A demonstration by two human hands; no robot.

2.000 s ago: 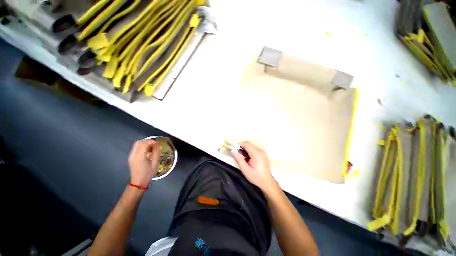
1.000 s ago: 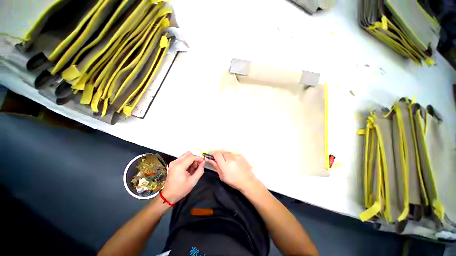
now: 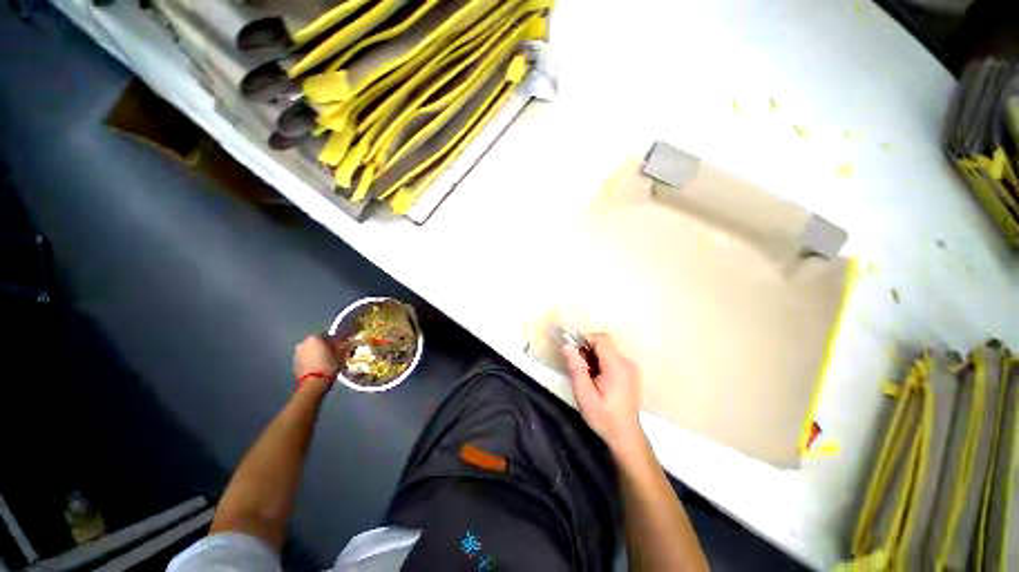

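Note:
A beige fabric panel (image 3: 726, 302) lies flat on the white table, with a yellow bound right edge and two grey tabs (image 3: 670, 164) at its far side. My right hand (image 3: 609, 391) is at the panel's near left corner, closed around small dark snips (image 3: 573, 337) with the blades pointing away. My left hand (image 3: 316, 358) is at the left rim of the round scrap bin (image 3: 418, 352), below the table edge; its fingers are partly hidden and blurred, so whether it holds anything cannot be told. The bin holds yellowish scraps.
A thick stack of yellow-edged panels (image 3: 413, 95) lies at the upper left, another (image 3: 950, 458) at the lower right. A smaller pile (image 3: 986, 145) is at the far right. A small red item (image 3: 812, 432) is by the panel's near right corner. Yellow bits are scattered on the table.
My left hand has moved from beside my right hand, over the lap, to the bin's rim. My right hand still holds the snips, now at the panel's corner. The camera view has turned.

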